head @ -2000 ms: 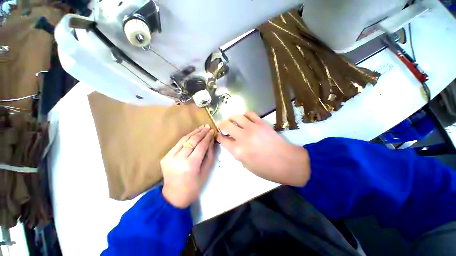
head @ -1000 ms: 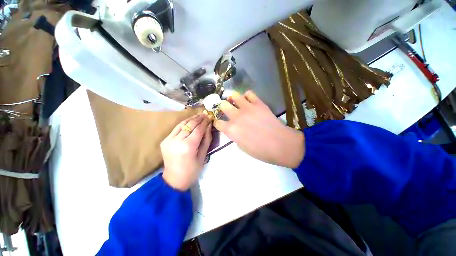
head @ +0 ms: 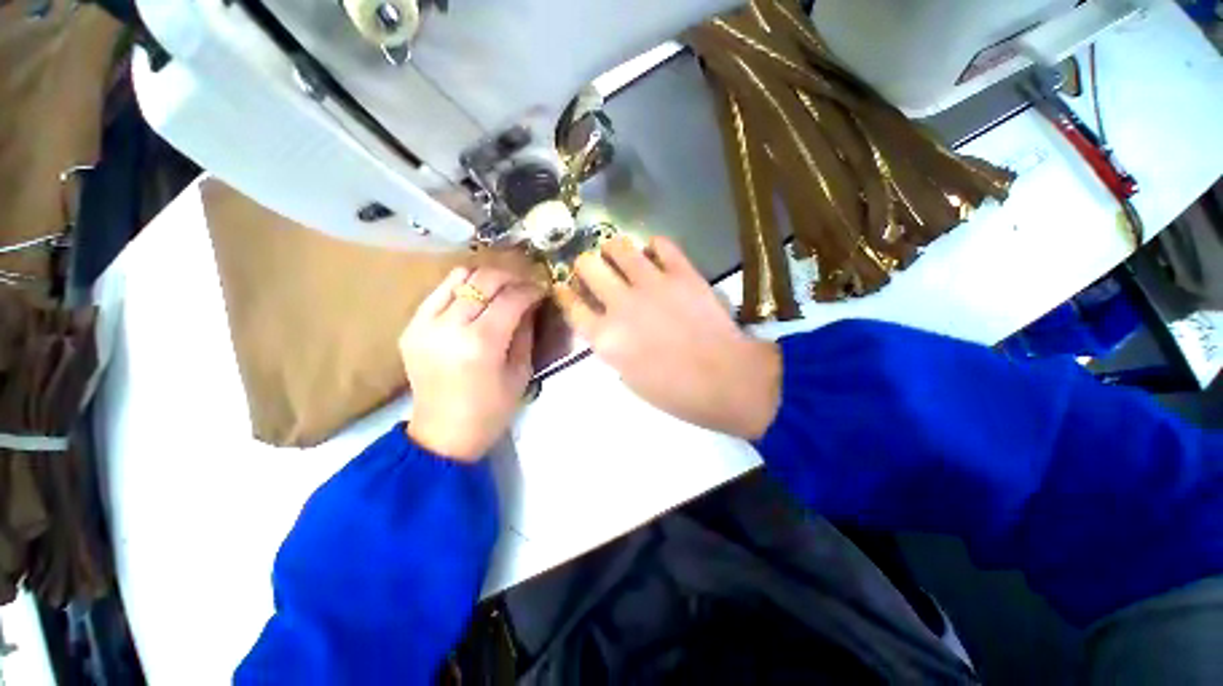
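Observation:
A tan-brown fabric panel (head: pixel 315 315) lies on the white table, its right edge under the head of the white sewing machine (head: pixel 288 148). My left hand (head: pixel 470 355), with a ring, grips the panel's edge close to the needle area. My right hand (head: pixel 660 328) is just right of the presser foot (head: pixel 561 255), fingers bent, fingertips at the panel's edge. The fingertips of both hands nearly meet there. The zipper at the seam is mostly hidden by my fingers, and I cannot tell what the right fingers hold.
A fan of brown zippers (head: pixel 845 174) with gold teeth lies behind my right hand. A red-handled tool (head: pixel 1102 164) lies at the table's right. Brown cloth stacks (head: pixel 40 442) hang at the left. A blue bin (head: pixel 1093 328) is at the lower right, below the table edge (head: pixel 644 509).
Since two seconds ago, both hands and the panel's edge have moved up to the presser foot. The gold zipper strip that showed between the fingers is now mostly covered. The view has shifted slightly.

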